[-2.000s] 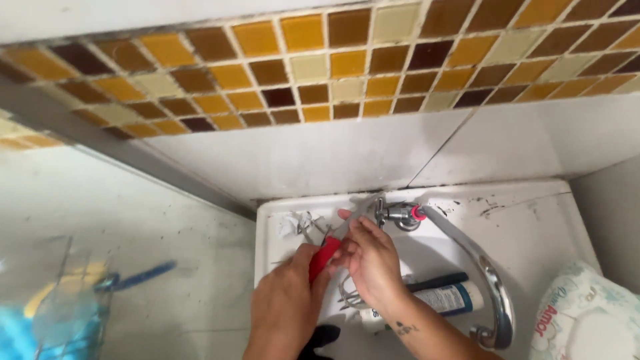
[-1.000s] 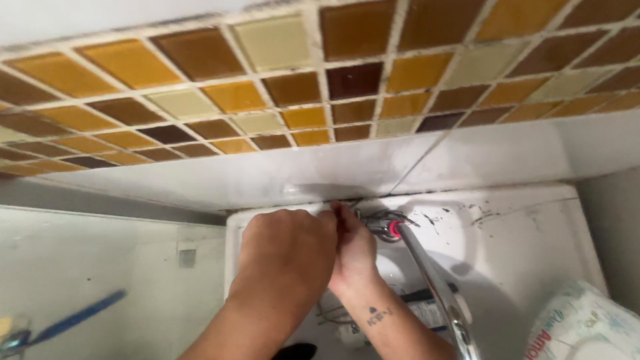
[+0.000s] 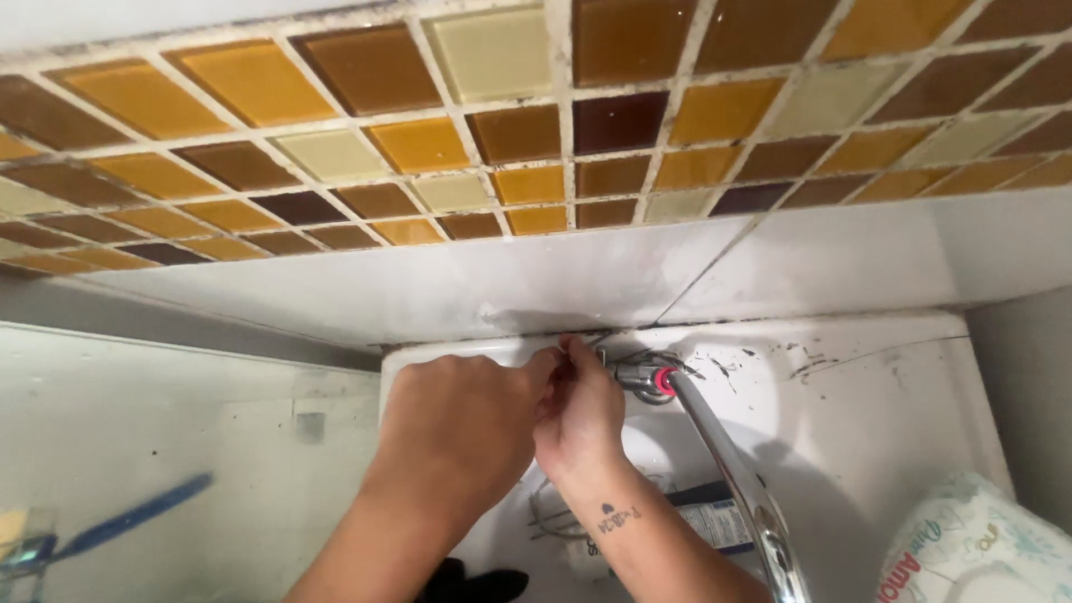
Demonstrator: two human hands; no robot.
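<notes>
My left hand (image 3: 461, 427) is curled with its back to the camera, its fingers hidden, close against my right hand. My right hand (image 3: 582, 410) has its thumb and fingertips together beside the left-hand side of the chrome faucet (image 3: 641, 377). What lies between the two hands cannot be made out. A thin dark tip shows just past the fingertips. The faucet has a pink-red ring (image 3: 664, 381) and a long curved chrome spout (image 3: 737, 477) that runs down toward the camera. Both hands are over the back rim of the white sink (image 3: 871, 402).
In the basin lie a white tube or bottle with a label (image 3: 712, 523) and some thin wire-like pieces. A black item (image 3: 477, 582) is at the bottom. A patterned plastic package (image 3: 976, 544) stands at right. Dark flakes mark the rim. A blue-handled item (image 3: 134, 515) lies at left.
My left hand has turned so its back covers its fingers; the red-handled tool seen in it two seconds ago is out of sight. The view has moved closer.
</notes>
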